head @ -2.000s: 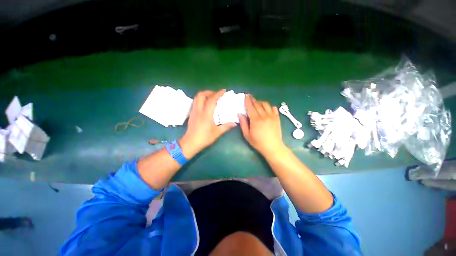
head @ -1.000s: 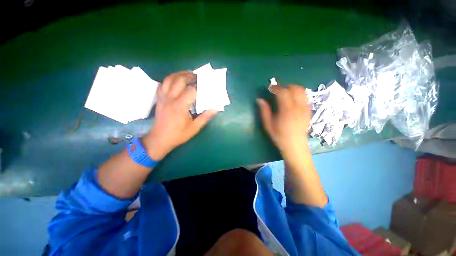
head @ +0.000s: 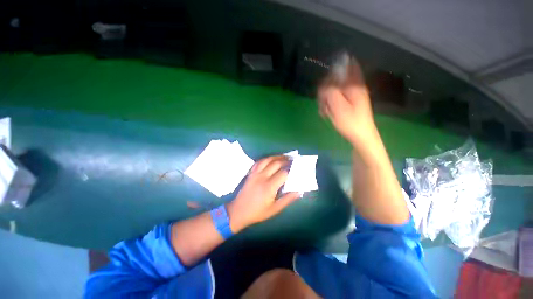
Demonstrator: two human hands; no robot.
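My left hand (head: 263, 193) holds the left side of a small stack of white cards (head: 303, 174) on the green table. A larger fanned stack of white cards (head: 219, 167) lies left of it. My right hand (head: 346, 102) is blurred and reaches over the dark area along the table's far side. A small pale item (head: 341, 65) shows at its fingertips, too blurred to name. A clear poly bag (head: 461, 190) with white cable bundles lies at the right, partly hidden behind my right arm.
Black compartments line the dark far side; one holds a pale flat piece (head: 258, 61), another a white bundle (head: 110, 29). White boxes (head: 14, 178) stand at the far left. A thin tan band (head: 166, 176) and a reddish-brown scrap (head: 193, 205) lie left. A red crate (head: 486, 281) stands lower right.
My right hand has moved from beside the cable heap up and away to the dark far side. My left hand stays at the small card stack. The camera view has shifted.
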